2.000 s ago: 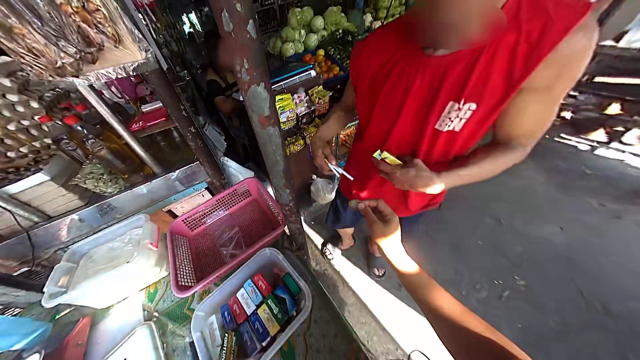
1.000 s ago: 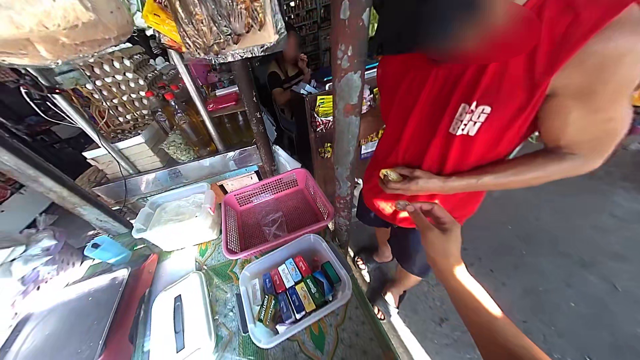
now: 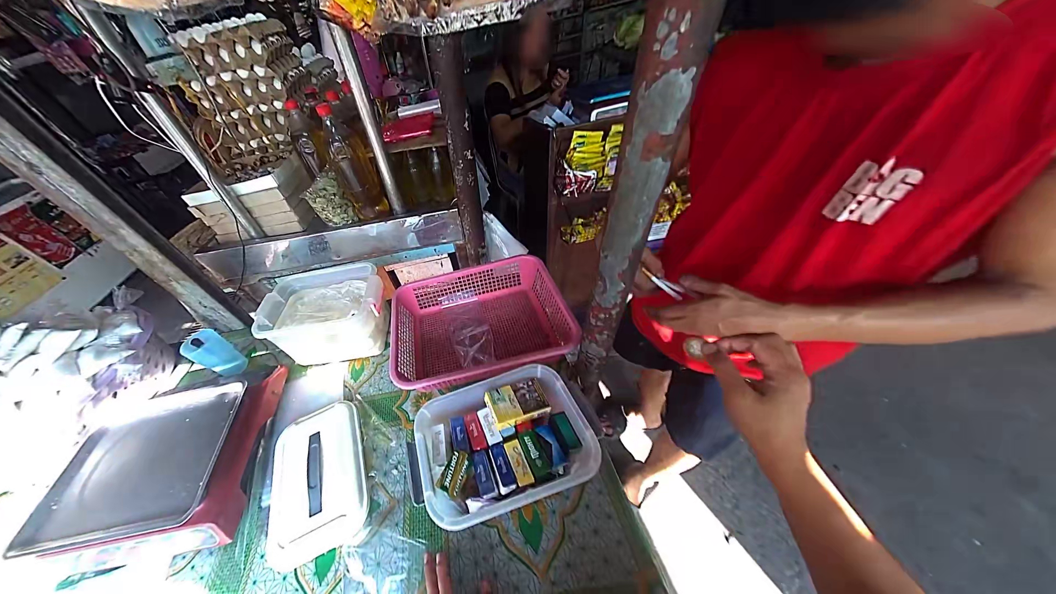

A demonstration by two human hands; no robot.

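Observation:
My right hand (image 3: 763,384) pinches a small round coin (image 3: 695,348) between thumb and fingers, just below the hand of a person in a red sleeveless shirt (image 3: 825,165). That person's other hand, partly behind the metal post, has thin white cigarettes (image 3: 662,285). Only the fingertips of my left hand (image 3: 439,573) show at the bottom edge, by the patterned table cover; what they do is hidden. Between my hands stands a clear plastic tub (image 3: 433,511) of cigarette packs, with a yellow pack (image 3: 516,402) lying on top.
A pink basket (image 3: 404,346) with a clear bag sits behind the tub. Left are a lidded white container (image 3: 318,487), a translucent box (image 3: 318,338) and a flat-topped scale (image 3: 140,462). A rusty post (image 3: 643,181) rises beside the basket. Another person sits farther back.
A yellow pack now lies on top of the packs in the tub; it was not there before. The person's hand has come over beside my right hand. The view has turned and moved closer.

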